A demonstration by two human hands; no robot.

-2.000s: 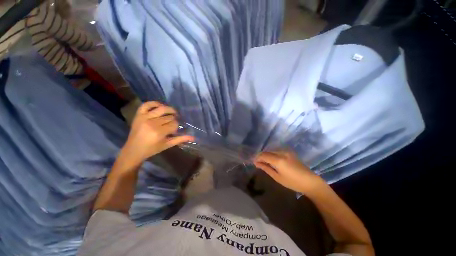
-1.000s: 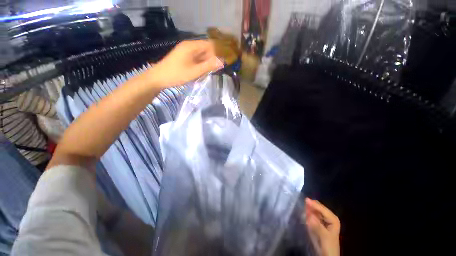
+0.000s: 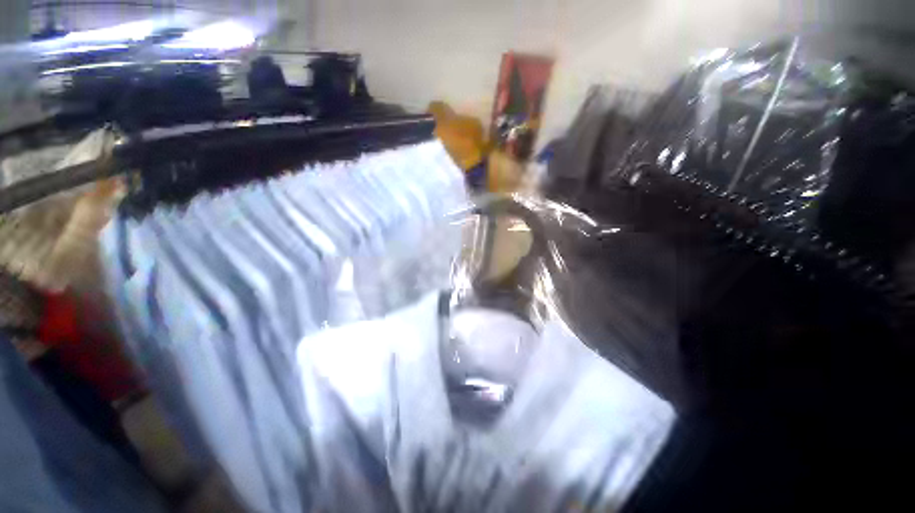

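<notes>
A light-blue collared shirt [image 3: 592, 411] hangs upright at the lower centre, blurred by motion. Clear film of a garment bag [image 3: 547, 286] shows as bright streaks above and around its collar. A dark curved hanger hook [image 3: 517, 215] stands above the collar, inside or behind the film; I cannot tell which. The film's lower edge is not visible. Neither my left hand nor my right hand is in the picture.
A dense row of light-blue shirts [image 3: 231, 291] hangs on a rail [image 3: 60, 187] at the left. Dark garments [image 3: 783, 391] fill the right side, and clear-covered ones [image 3: 773, 130] hang behind. A red item [image 3: 85, 346] is at the far left.
Both hands have left the picture; one second ago the left was at the bag's top and the right beside the shirt. The view has shifted, and the shirt sits lower.
</notes>
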